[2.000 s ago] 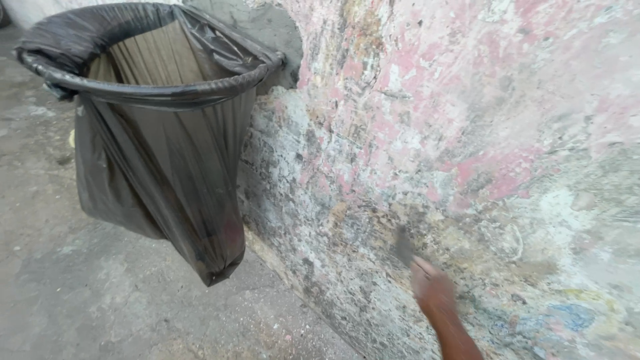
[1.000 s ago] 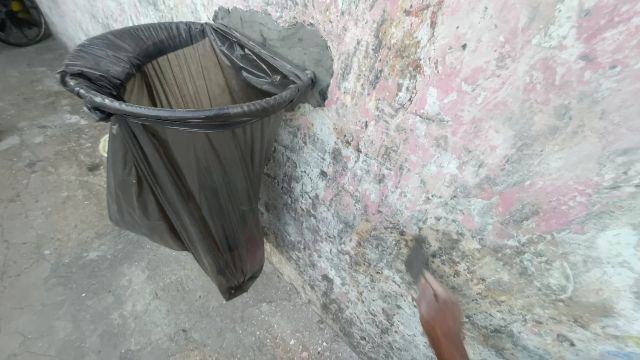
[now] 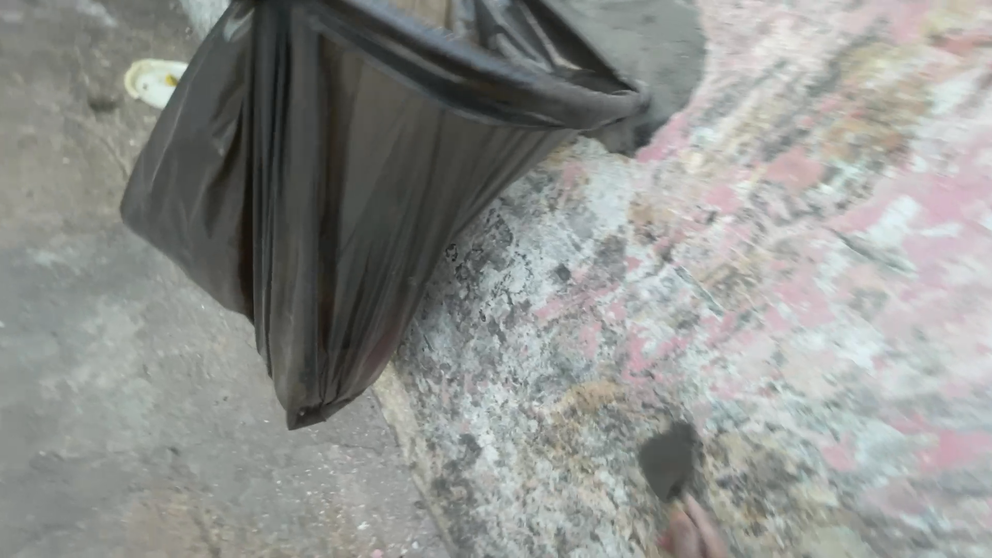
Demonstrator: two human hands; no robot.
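At the lower right, my right hand [image 3: 692,533] reaches in from the bottom edge, its fingers closed around the handle end of a scraper [image 3: 669,459] with a dark flat blade. The blade lies at the pitted, peeling wall [image 3: 775,333], which shows pink, white and brown patches; whether it touches is blurred. Most of the hand is cut off by the frame. My left hand is out of view.
A dark plastic bag [image 3: 349,201] hangs from a rim beside the wall, at the upper left. Behind it is a grey mortar patch [image 3: 659,46]. On the concrete floor [image 3: 155,372] lies a pale oval item [image 3: 155,81].
The view has moved closer to the bag and wall. My right hand still has the scraper at the wall, and less of the forearm shows than before.
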